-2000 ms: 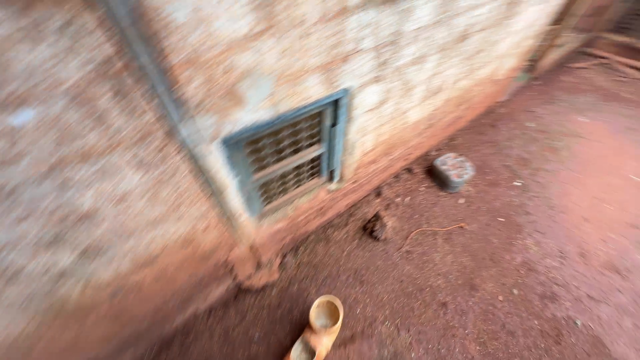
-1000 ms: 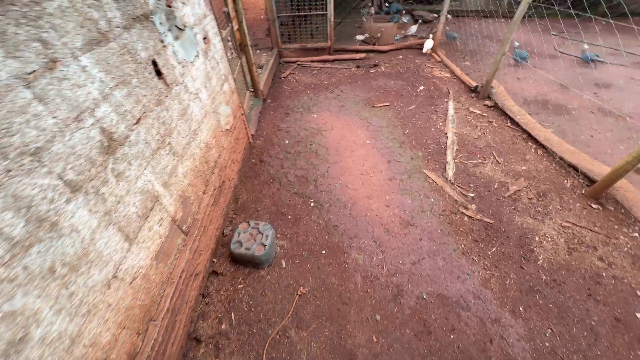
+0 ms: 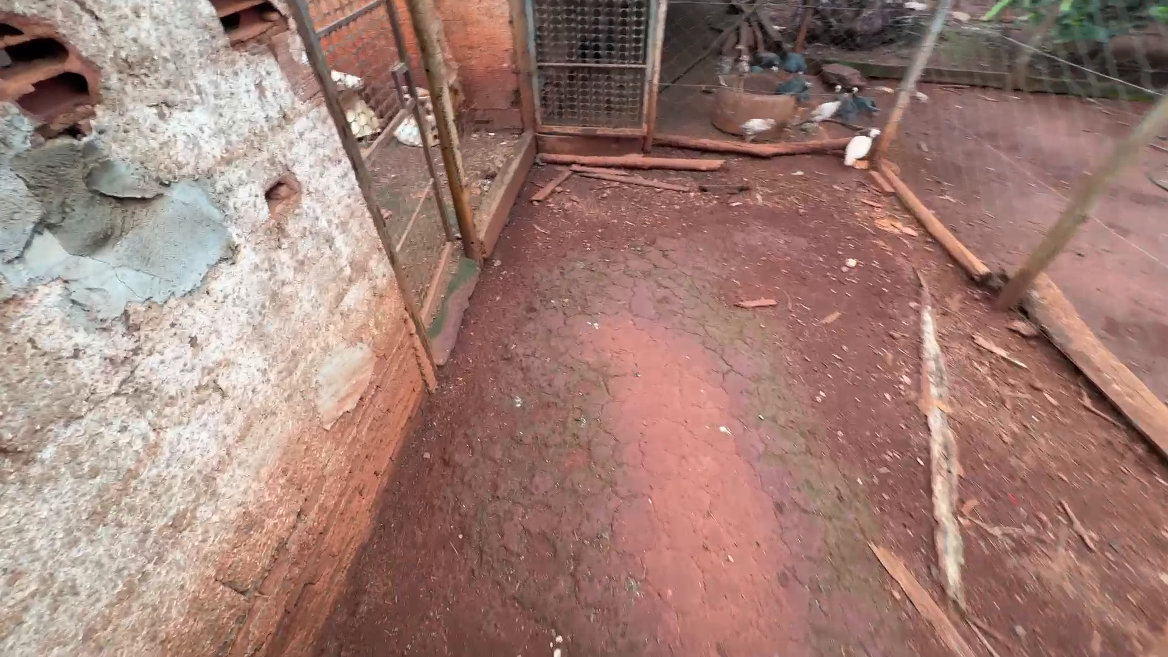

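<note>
Neither my left hand nor my right hand is in the head view, so what they hold cannot be told. Ahead of me a path of cracked red earth (image 3: 675, 474) runs toward a metal mesh gate (image 3: 591, 68) in a rusty frame. At the left, a second mesh door (image 3: 392, 155) stands beside a wooden post (image 3: 447, 128). Several white and dark birds, one a white bird (image 3: 859, 148), are near a round clay-coloured tub (image 3: 753, 108) behind wire netting.
A rough plastered brick wall (image 3: 210, 383) borders the left side. Thin logs (image 3: 630, 162) lie before the gate. A long split piece of wood (image 3: 940, 447) lies at the right, near a log edging (image 3: 1095, 356) and a slanted fence post (image 3: 1086, 205).
The view has swung up and moved forward along the path. The grey block and the thin cord on the ground, seen one second ago, are out of view.
</note>
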